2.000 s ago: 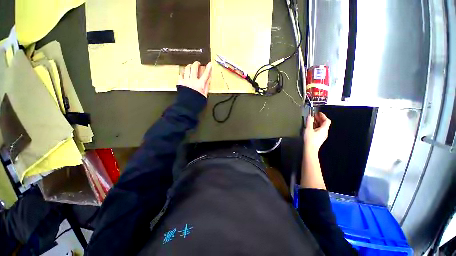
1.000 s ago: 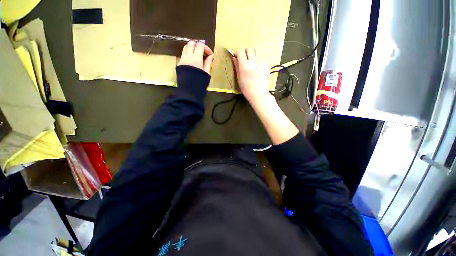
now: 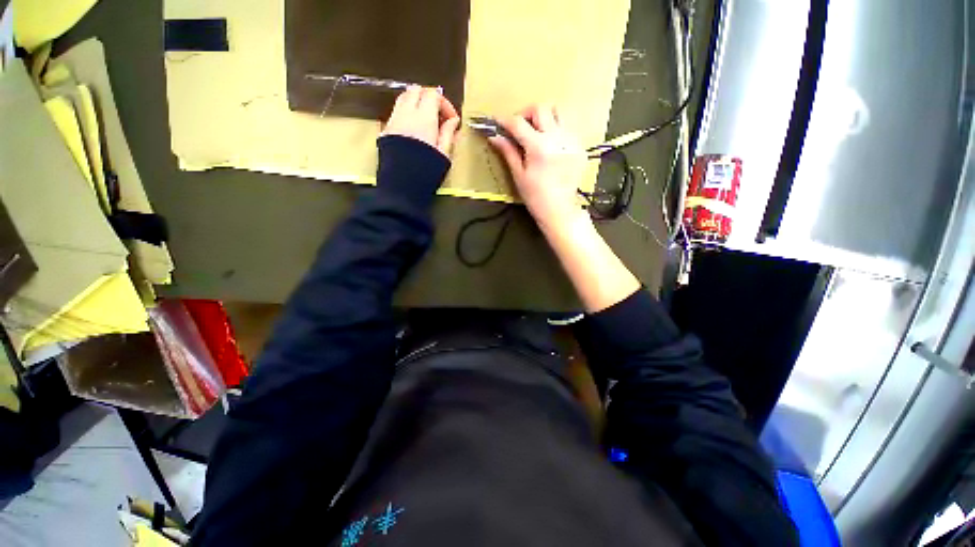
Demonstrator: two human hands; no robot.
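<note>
A pale tan-yellow panel (image 3: 545, 53) lies on the olive-green table. A dark brown patch (image 3: 374, 37) is on it, with a thin shiny line (image 3: 374, 81) and loose thread ends near its lower edge. My left hand (image 3: 426, 115) is at the right end of that line, fingertips together at the patch's lower right; whether it pinches a thread is hidden. My right hand (image 3: 543, 150) holds small metal thread snips (image 3: 484, 125), their tip pointing left towards my left fingers, a short gap apart. A black cord loop (image 3: 483, 237) lies below the panel edge.
A stack of tan and yellow panels (image 3: 53, 182) is at the left. A small black strip (image 3: 197, 34) is on the panel. A red can (image 3: 713, 198) stands by the silver-white cabinet (image 3: 866, 139) at the right. A blue bin (image 3: 807, 508) is at the lower right.
My right hand came from the table's right edge to the panel and took hold of the snips. In the last second, their metal tip has come into clearer view. My left hand stays by the patch.
</note>
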